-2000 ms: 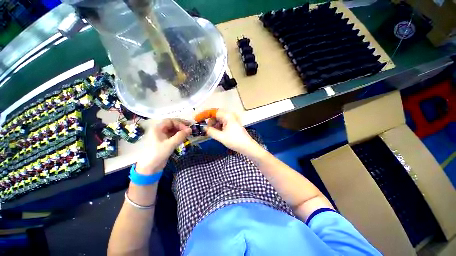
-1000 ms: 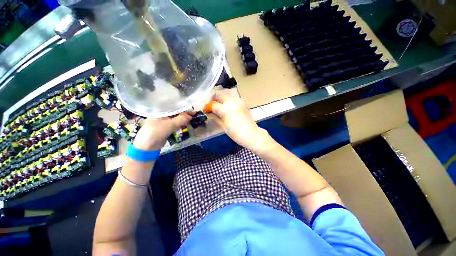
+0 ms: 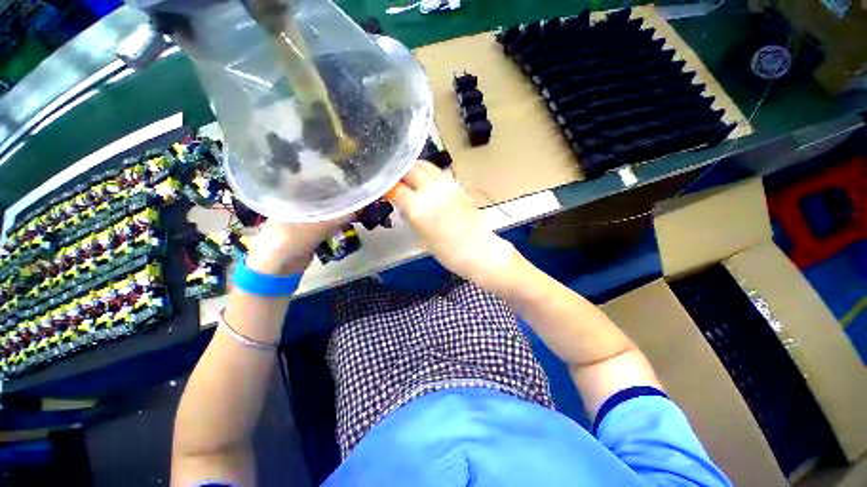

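Note:
My left hand (image 3: pixel 290 245), blue band on its wrist, reaches under the rim of the clear fume hood (image 3: pixel 328 204); its fingertips are hidden, so its hold cannot be told. My right hand (image 3: pixel 439 217) is closed on the orange grip (image 3: pixel 394 193) of what looks like a soldering iron; its tip is hidden. A black housing (image 3: pixel 375 214) shows between my hands, just below the hood rim. A circuit board with yellow parts (image 3: pixel 337 244) lies at the bench edge beside my left hand.
Rows of circuit boards (image 3: pixel 81 281) lie on a black tray at left, with loose boards (image 3: pixel 204 276) beside them. Cardboard (image 3: pixel 504 171) bears rows of black housings (image 3: pixel 618 90) and a short row (image 3: pixel 472 109). An open carton (image 3: pixel 718 224) with black parts stands lower right.
Both hands have moved from above my lap up and forward to the bench. My left fingers have gone out of sight under the hood. The board at the bench edge now shows more fully.

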